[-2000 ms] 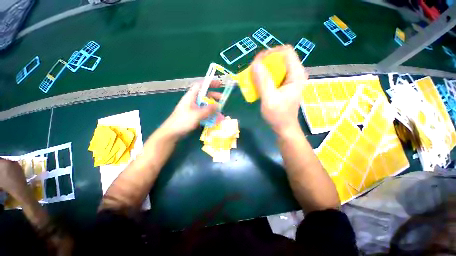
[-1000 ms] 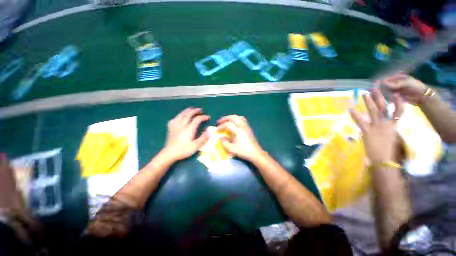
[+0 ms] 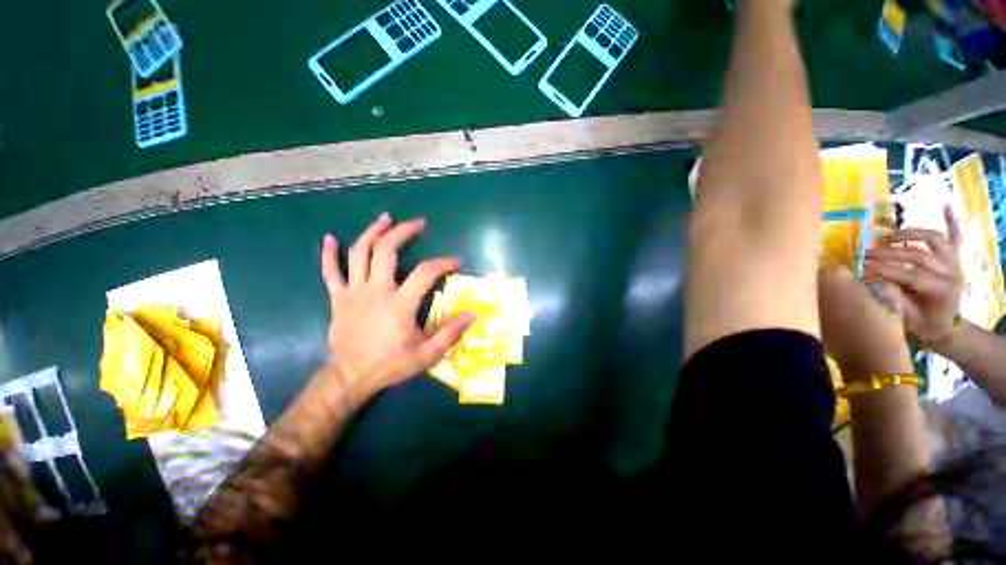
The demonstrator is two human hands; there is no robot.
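Observation:
My left hand point(image 3: 381, 315) rests with fingers spread at the left edge of the loose yellow stickers point(image 3: 485, 331) on the dark-green bench. Its thumb lies over the edge of the pile. It holds nothing that I can see. My right forearm reaches up and away past the top edge of the picture, so my right hand is out of view. Light-blue phone frames lie on the green conveyor, one point(image 3: 376, 46) near the top middle and another point(image 3: 589, 59) right of it, their windows showing green.
A second yellow pile point(image 3: 163, 373) lies on a white sheet point(image 3: 241, 381) at left. A pale metal rail point(image 3: 331, 161) borders the conveyor. At right, a neighbour's hands hold a light-blue frame point(image 3: 847, 216) over yellow sticker sheets point(image 3: 855, 171). A white lattice point(image 3: 44, 441) lies at far left.
My right hand has left the sticker pile and the arm now stretches forward over the rail. My left hand has stayed by the pile, fingers spread. The view has shifted.

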